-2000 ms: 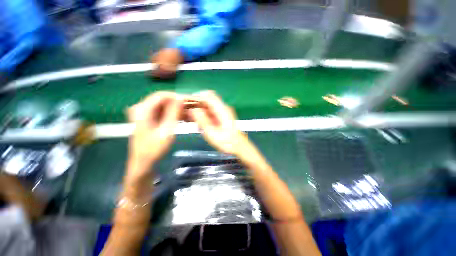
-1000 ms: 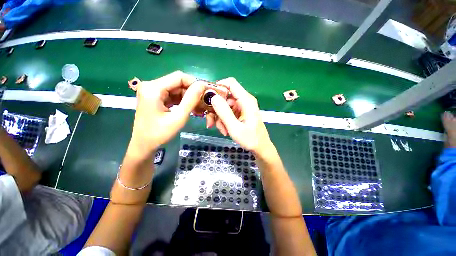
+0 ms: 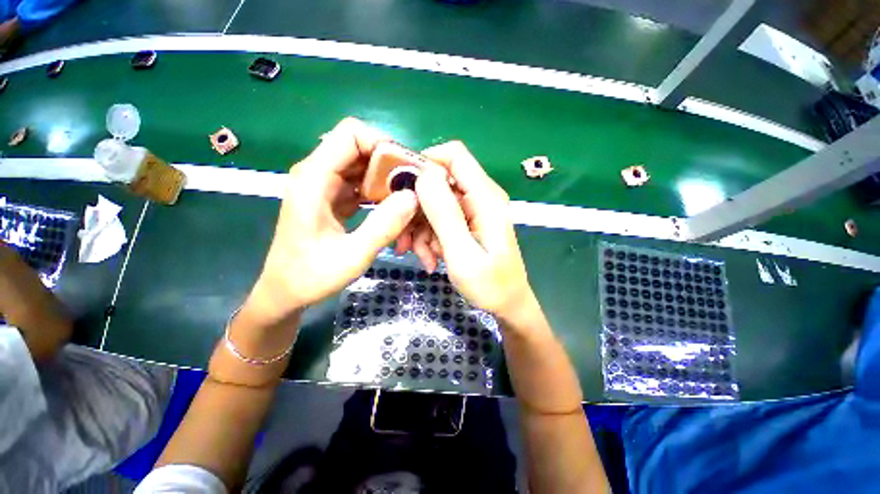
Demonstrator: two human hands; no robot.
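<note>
A copper-coloured housing (image 3: 383,174) with a dark round centre is held up between both hands over the belt's near rail. My left hand (image 3: 323,217) grips its left side, with the thumb at the lower edge of the round centre. My right hand (image 3: 473,227) holds its right side, with the thumb beside the round centre. The fingers hide the housing's lower and right parts. Below the hands lies the near sheet of round black pieces (image 3: 415,333), shiny with glare, its top partly covered by the hands.
The green belt (image 3: 434,106) carries copper housings (image 3: 537,167) and dark housings (image 3: 264,68). A second sheet (image 3: 668,318) lies right, with white strips (image 3: 777,273) beyond. An open-lidded bottle (image 3: 145,174) and white tissue (image 3: 101,232) are left. A slanted post (image 3: 772,193) stands right. Neighbouring people sit both sides.
The housing is still in both hands and now shows more of its copper face, with the left thumb lower. The belt's housings have shifted left in view, and the view has tilted slightly.
</note>
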